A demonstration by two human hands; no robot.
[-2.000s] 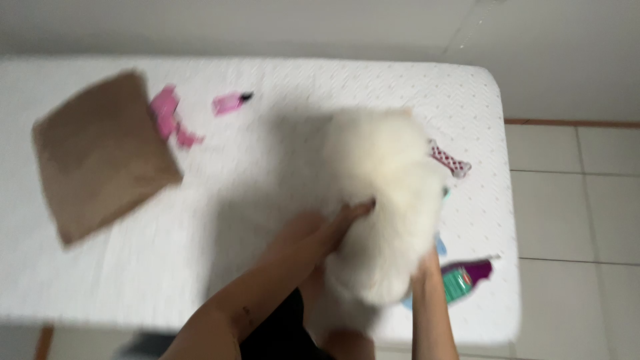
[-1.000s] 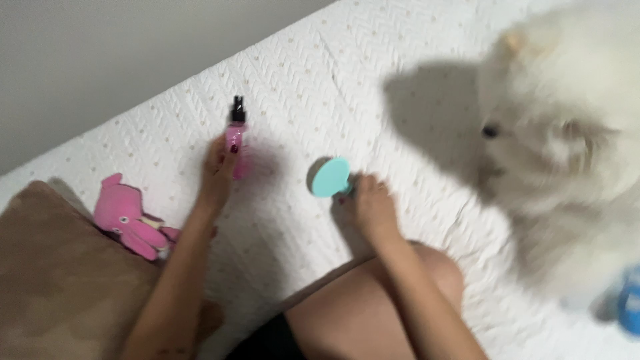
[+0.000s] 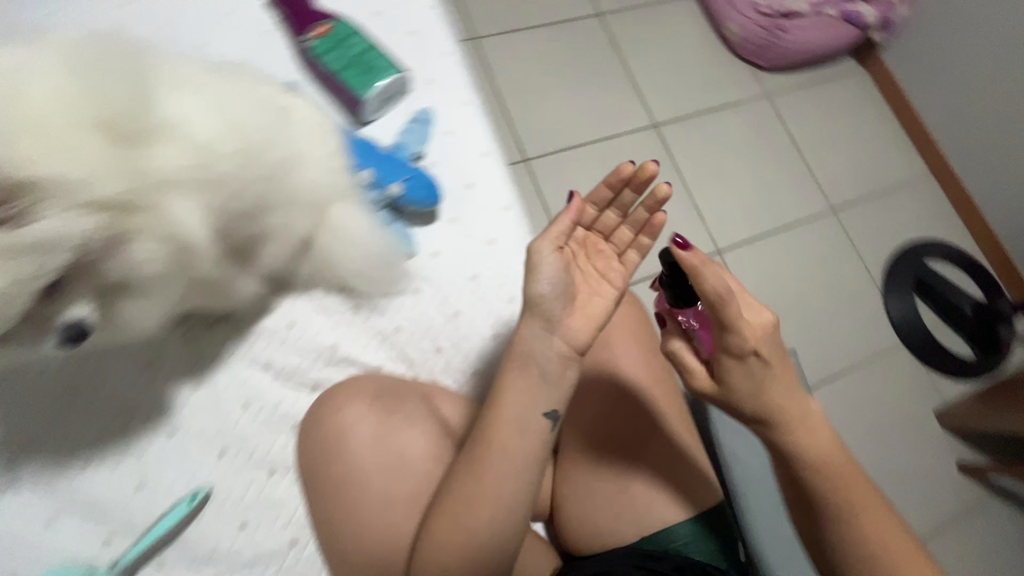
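Observation:
My left hand (image 3: 592, 252) is palm up with its fingers extended, holding nothing. Just to its right, my right hand (image 3: 724, 336) grips a small pink bottle with a black spray top (image 3: 680, 280), the index finger on the top. A fluffy white dog (image 3: 160, 168) is on the white quilted bed cover (image 3: 320, 344) at the left, blurred. Beside the dog are a blue toy (image 3: 396, 180) and a purple bottle with a green label (image 3: 352, 64). The turquoise handle of a grooming tool (image 3: 164, 524) shows at the lower left; its head is mostly out of view.
The bed's edge runs down beside my bare knees. Beyond it lies a tiled floor (image 3: 720, 152) with a round black stand base (image 3: 948, 308), a pink fabric item (image 3: 792, 28) at the top right and part of a wooden piece (image 3: 984, 416) at the right edge.
The pink bottle, in my left hand a second ago, is now in my right hand. The turquoise tool has left my right hand and lies on the bed. The view has swung far to the right.

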